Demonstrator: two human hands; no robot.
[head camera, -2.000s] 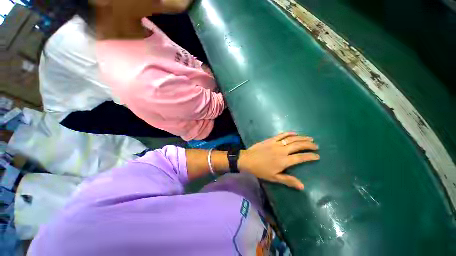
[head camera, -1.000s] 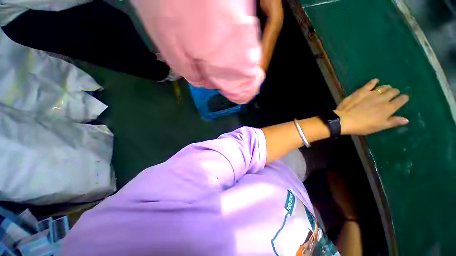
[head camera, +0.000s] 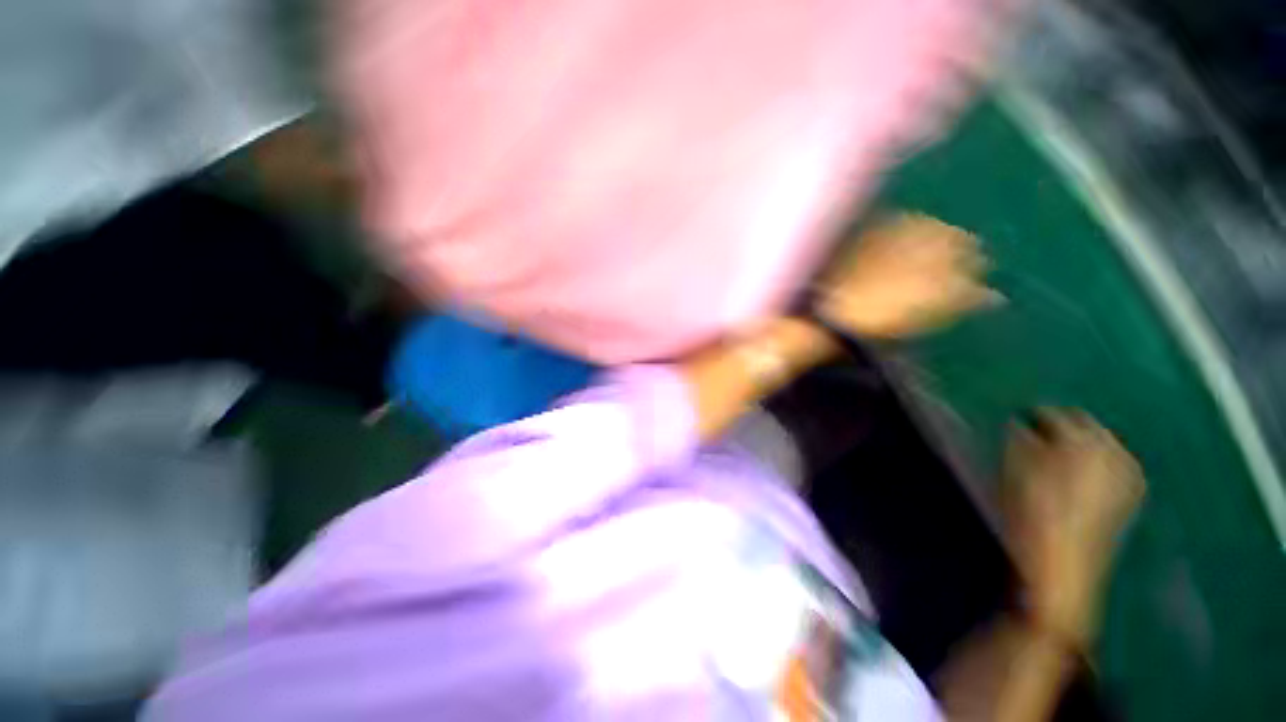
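Note:
The whole view is blurred. My left hand is at the near edge of the green workbench top, its fingers looking curled; no object shows in it. My right hand is over the same edge lower down in the view, its fingers also looking bent, with no object visible. Blur hides whether either hand is fully closed.
A person in a pink top is close beside my left arm. A blue stool is partly hidden below the pink top. Large whitish sacks are at the left. A pale strip borders the bench's far side.
My right hand has come up to the bench edge. My left hand has drawn its fingers in from their spread pose. The pink top fills more of the view, and the camera has moved.

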